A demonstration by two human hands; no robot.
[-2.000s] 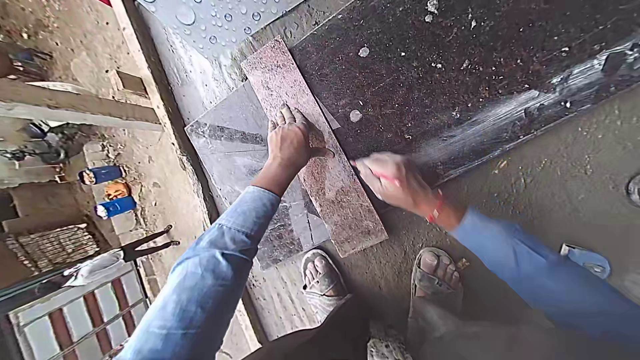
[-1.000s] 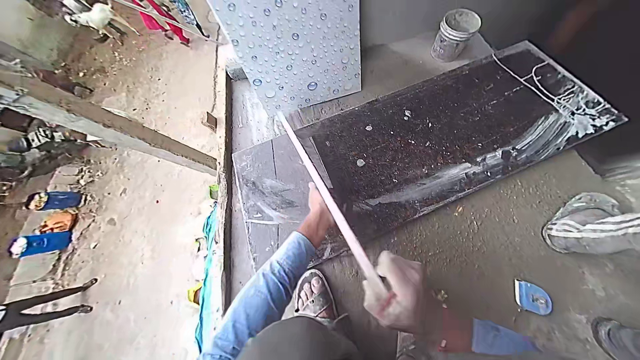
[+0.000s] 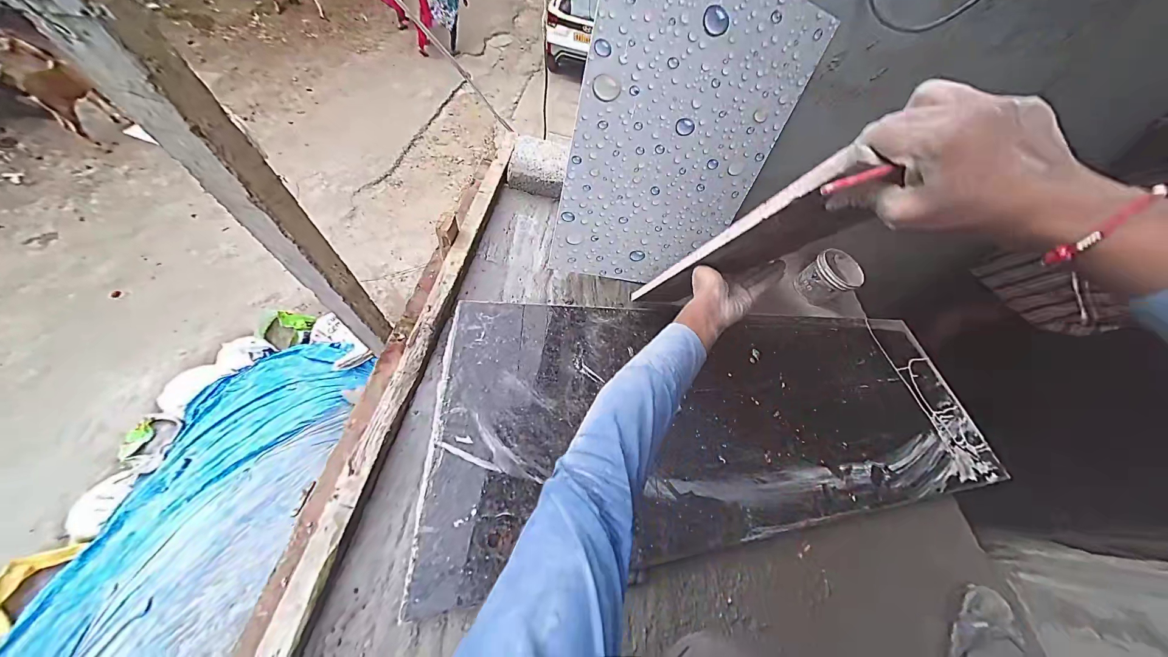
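A narrow stone strip (image 3: 753,233), its pale edge showing, is held tilted in both hands above a dark polished stone slab (image 3: 776,392). My left hand (image 3: 716,301) grips the strip near its lower end. At the upper end my right hand (image 3: 967,160) holds the strip together with a red pencil-like stick (image 3: 858,179), which juts out to the left. The slab lies flat on the floor, dusty and smeared white. Behind the strip a grey panel with a water-drop pattern (image 3: 675,128) leans upright.
A wooden edge board (image 3: 365,456) runs along the left, with a slanting post (image 3: 210,155) beside it. Beyond lie a blue tarpaulin (image 3: 210,465) and lower ground. A small bucket (image 3: 829,274) and thin white cord (image 3: 912,374) are at the slab's far right.
The strip lay flat under my left hand two seconds ago; it is now lifted off the slab and held in both hands near the patterned panel. The view has shifted a lot.
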